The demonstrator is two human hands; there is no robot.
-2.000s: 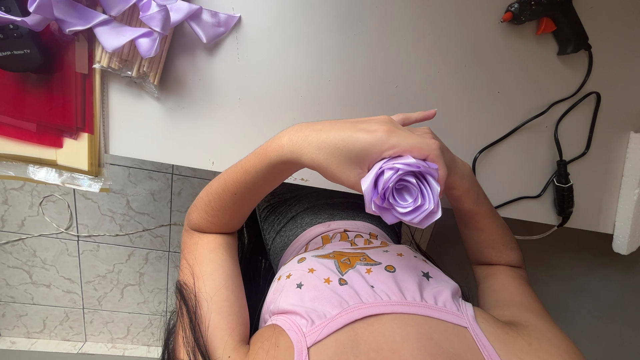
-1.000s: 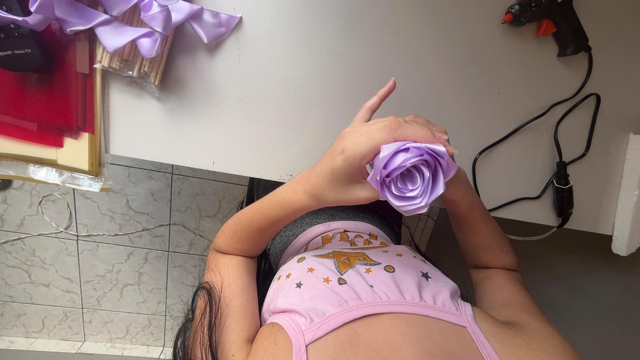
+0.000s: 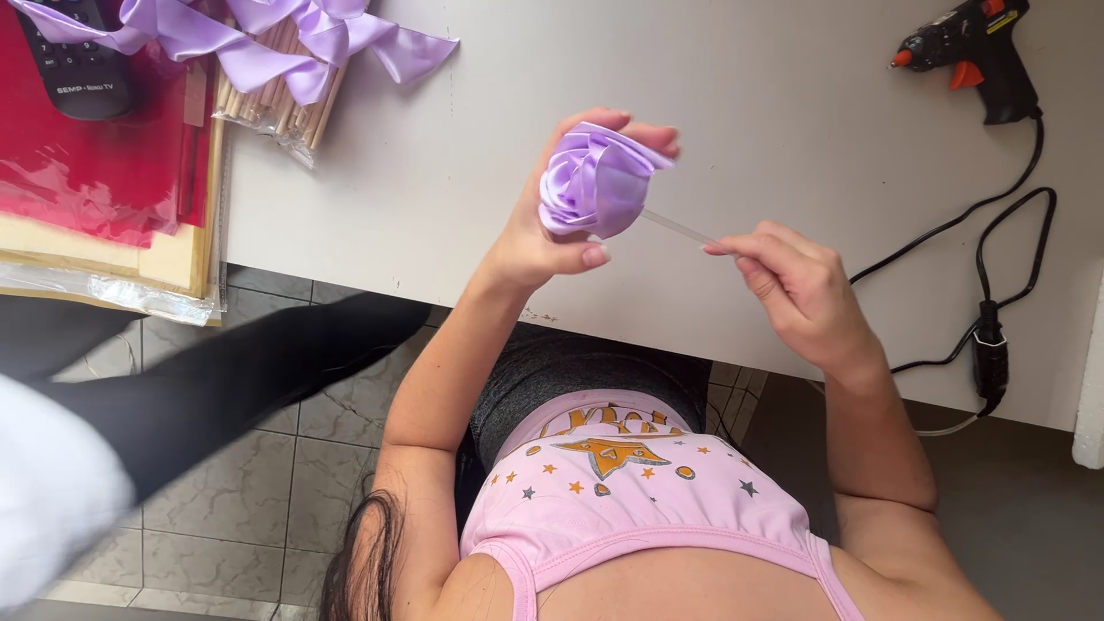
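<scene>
A lilac satin ribbon rose (image 3: 595,183) rests in my left hand (image 3: 539,233), whose fingers curve behind and around the bloom with the thumb below it. From the rose's right side a thin pale stem (image 3: 681,228) runs down to the right. My right hand (image 3: 798,289) pinches the far end of this stem between thumb and fingertips. Both hands are above the front part of the light table (image 3: 759,112). The rose hides part of the left palm and the upper end of the stem.
A black glue gun (image 3: 975,56) with its cord lies at the upper right. At the upper left are lilac ribbon strips (image 3: 267,69), wooden sticks (image 3: 285,103) in plastic, a remote control (image 3: 82,73) and red sheets (image 3: 86,164). Another person's dark-clothed leg (image 3: 259,354) is at the lower left.
The rose has moved up and left and turned sideways, so its stem shows. My right hand has come apart from the left, out to the right. Another person has come into view at the left.
</scene>
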